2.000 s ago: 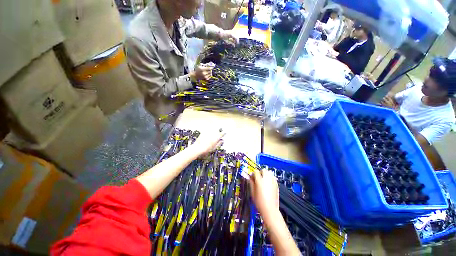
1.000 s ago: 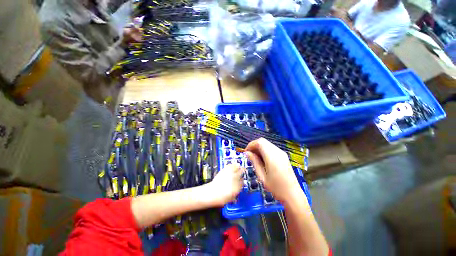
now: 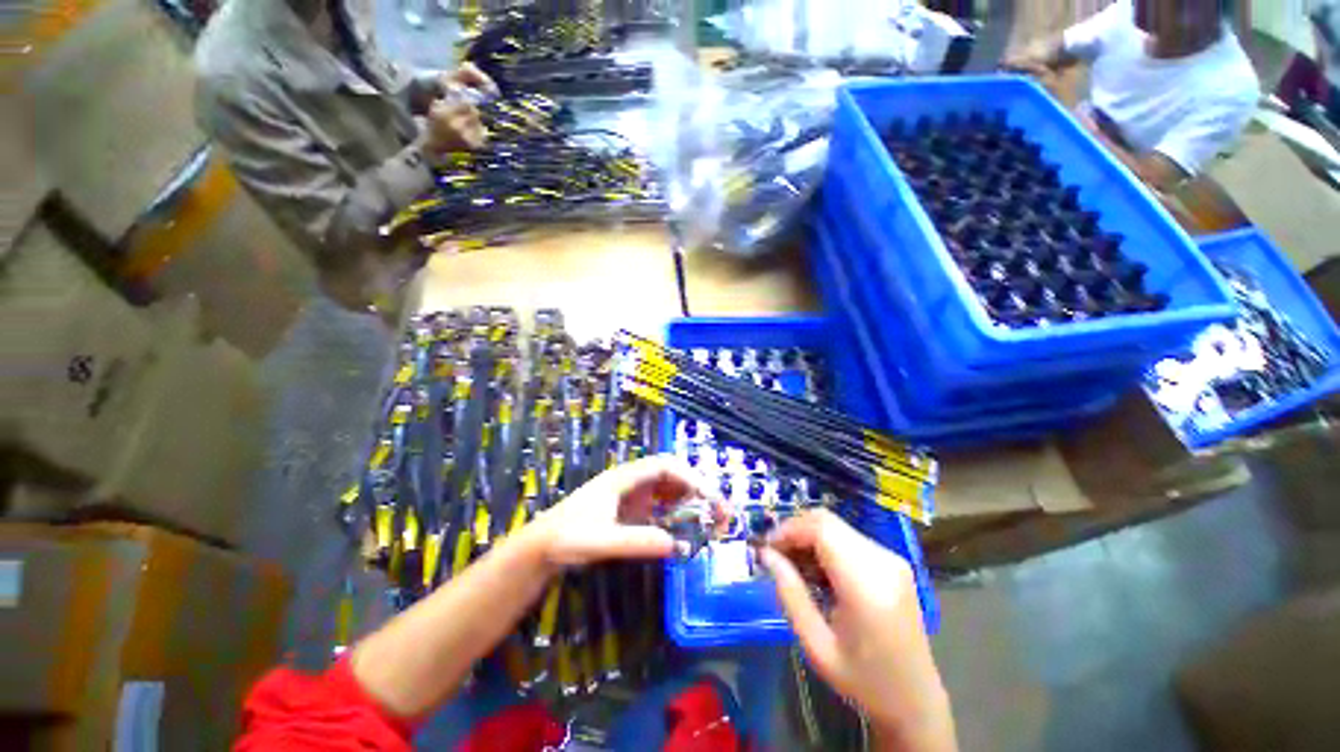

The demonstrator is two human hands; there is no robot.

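My left hand (image 3: 632, 514) holds a small dark and silver module (image 3: 688, 526) between thumb and fingers, over the near part of the blue parts tray (image 3: 720, 617). My right hand (image 3: 845, 595) is just to its right, thumb and fingertips closed on something small and dark (image 3: 761, 538), too small to name. Modules stand in rows in the tray. A bundle of black cables with yellow ends (image 3: 779, 426) lies diagonally across the tray. Dense rows of black cables with yellow marks (image 3: 492, 441) lie left of the tray.
Stacked blue totes (image 3: 911, 338), the top one filled with dark parts, stand right of the tray. A side tote (image 3: 1249, 360) is further right. A clear plastic bag (image 3: 750, 162) lies beyond the tray. One person (image 3: 316, 132) works at the far left, another (image 3: 1161, 88) sits far right. Cartons (image 3: 132, 617) stand left.
My hands have come from the cables to the near part of the tray, and a module is now in my left hand. The view has shifted down and right since the first frame.
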